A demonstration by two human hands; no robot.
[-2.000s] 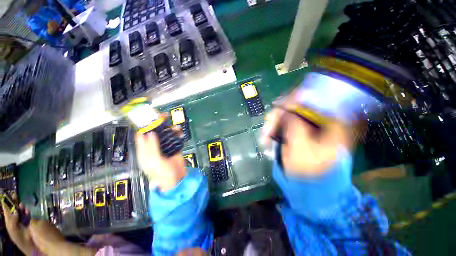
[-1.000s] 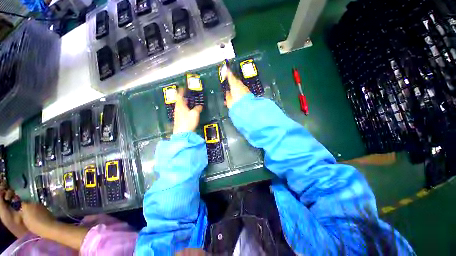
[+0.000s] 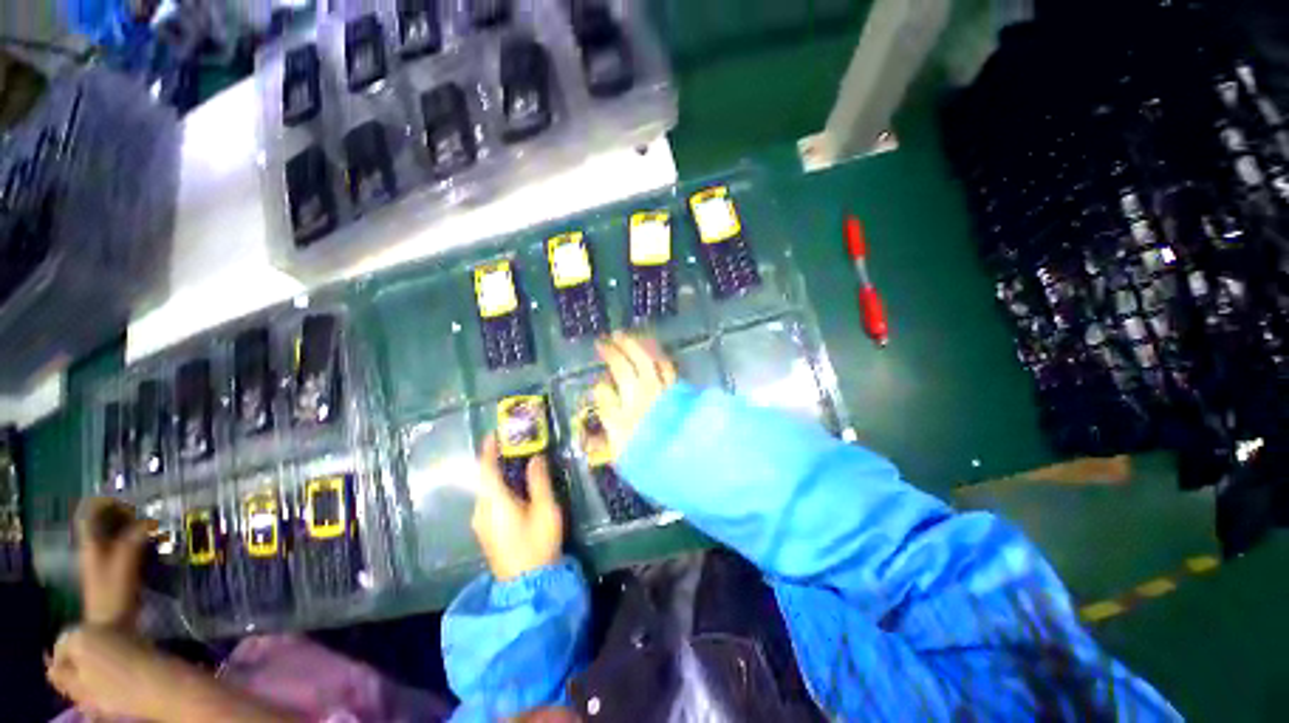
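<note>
A clear blister tray (image 3: pixel 420 455) lies in front of me. Its far row holds several face-up keypad phones (image 3: pixel 578 287) with yellow frames and pale screens. My left hand (image 3: pixel 518 518) has thumb and fingers around the lower part of a keypad phone (image 3: pixel 523 425) in the near row; its keys are mostly hidden. My right hand (image 3: pixel 631 391) is over the upper part of the neighbouring keypad phone (image 3: pixel 619 494). Its fingertips point away from me, and whether they grip this phone is hidden.
A red pen (image 3: pixel 867 280) lies right of the tray. Black glossy parts (image 3: pixel 1131 254) are piled at far right. A metal post (image 3: pixel 879 85) stands behind. Another tray of phones (image 3: pixel 382 487) lies left, beside a neighbour's hands (image 3: pixel 110 622). A raised tray (image 3: pixel 488 163) of black phones is behind.
Both hands have left the far-row phones and moved nearer to me. The far row now shows uncovered. Another phone now shows in the near row, in my left hand. The neighbour's hands have moved.
</note>
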